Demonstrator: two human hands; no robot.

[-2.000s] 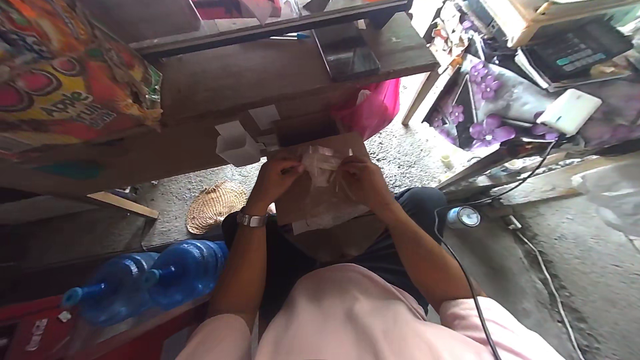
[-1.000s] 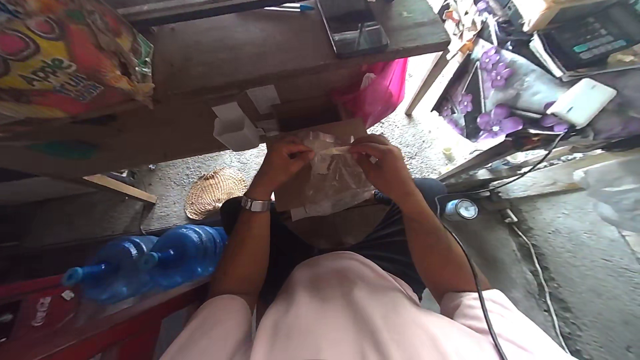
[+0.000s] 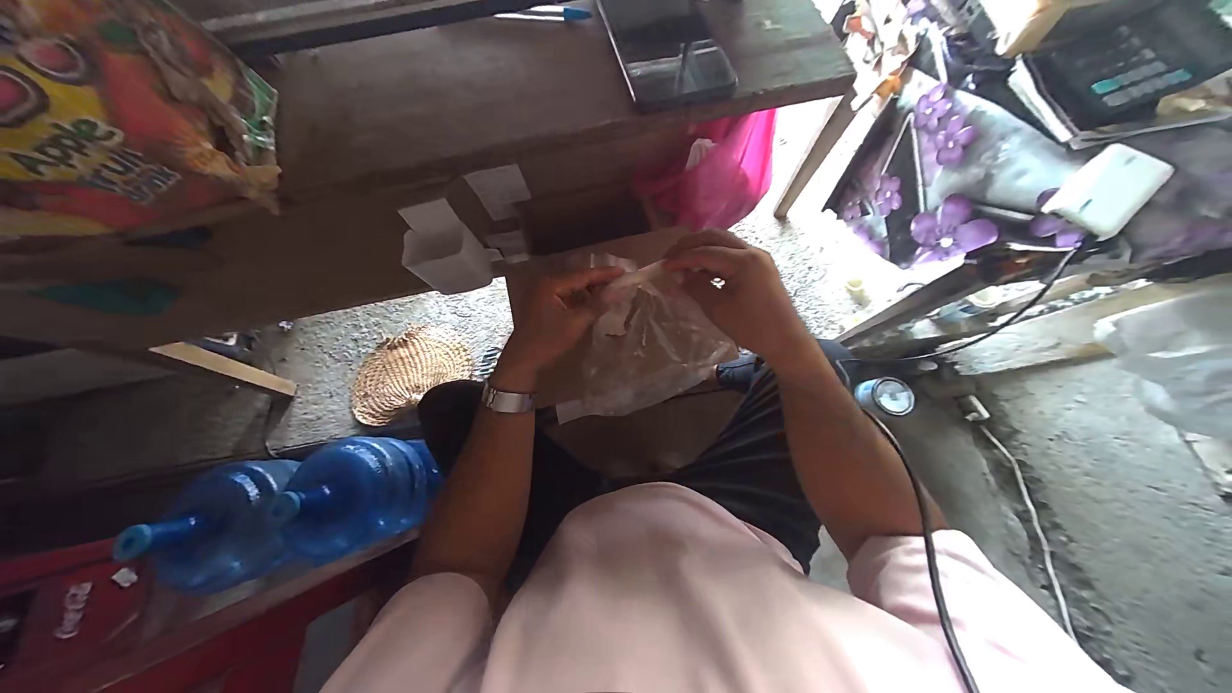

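A clear plastic bag [image 3: 654,356] hangs between my hands over my lap, its top edge gathered into a narrow twisted strip. My left hand [image 3: 568,308], with a metal-banded watch [image 3: 508,398] at the wrist, pinches the left end of that strip. The right end is pinched by my right hand [image 3: 736,289], its fingers curled. Behind and under the bag is a brown cardboard piece or box [image 3: 544,356], whose full shape is hidden. A small white open carton [image 3: 448,255] stands just beyond my left hand, by the wooden table's front.
On the wooden table [image 3: 433,87] lie a smartphone [image 3: 664,48] and a pen [image 3: 544,13]. A pink plastic bag [image 3: 717,178] hangs below its edge. Blue water jugs [image 3: 356,496] lie at left, near a woven fan [image 3: 409,375]. A can [image 3: 885,396] and a black cable [image 3: 924,520] are at right.
The bag's top edge, crumpled between my hands two seconds ago, is now drawn into a strip. The view has shifted a little.
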